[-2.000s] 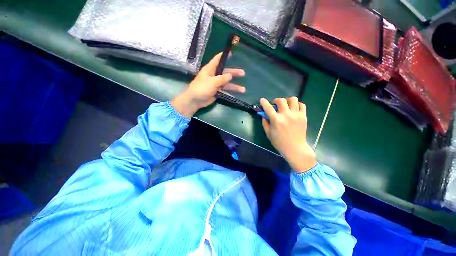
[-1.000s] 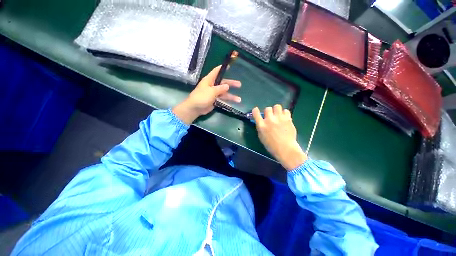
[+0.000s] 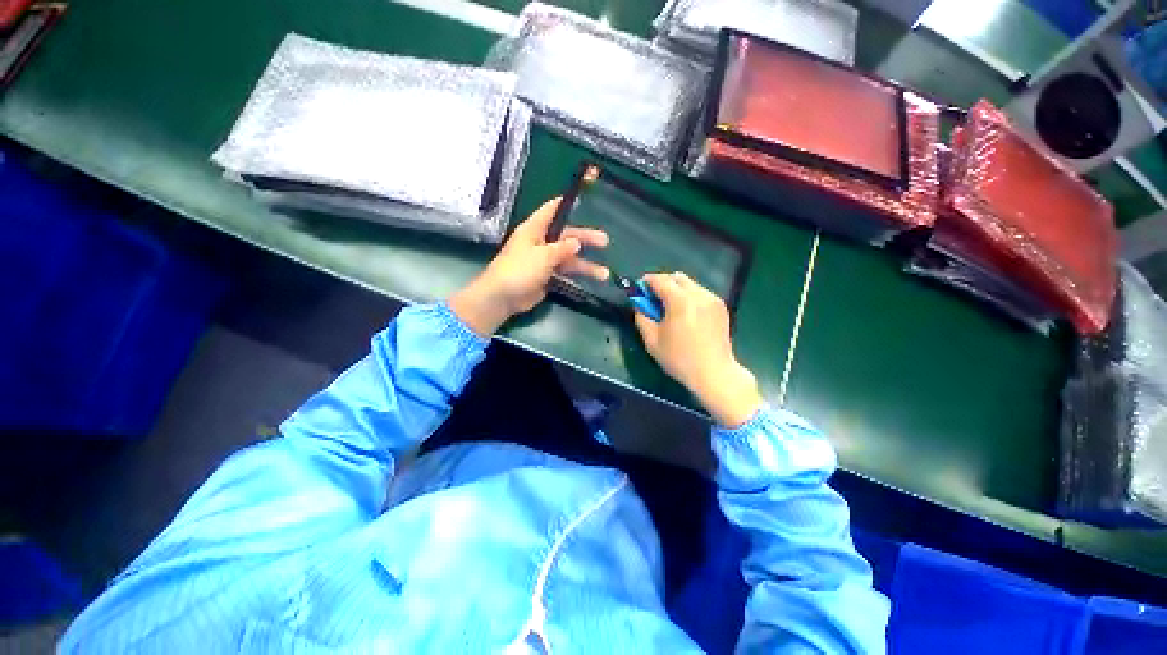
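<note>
A clear touch panel (image 3: 666, 244) with a thin black border is held over the green bench. My left hand (image 3: 527, 261) grips its left end, with fingers showing through the pane. A small orange-brown flex cable (image 3: 590, 173) is at the panel's upper left corner. My right hand (image 3: 691, 335) holds small blue-handled cutters (image 3: 646, 301). The cutters' dark tip is at the panel's near side, over or close to the border; whether it touches cannot be told.
Clear bubble wrap stacks (image 3: 378, 132) lie behind my left hand. Red bubble wrap (image 3: 1043, 218) is stacked at the right, beside a black-bordered panel (image 3: 813, 109) on more red wrap. A round black-faced device (image 3: 1078, 114) is far right. Blue totes (image 3: 973, 601) are below the bench edge.
The view has shifted, showing more of the bench's far side. My right hand and the cutters have moved left along the panel's near edge, and more blue handle shows. My left hand keeps its grip.
</note>
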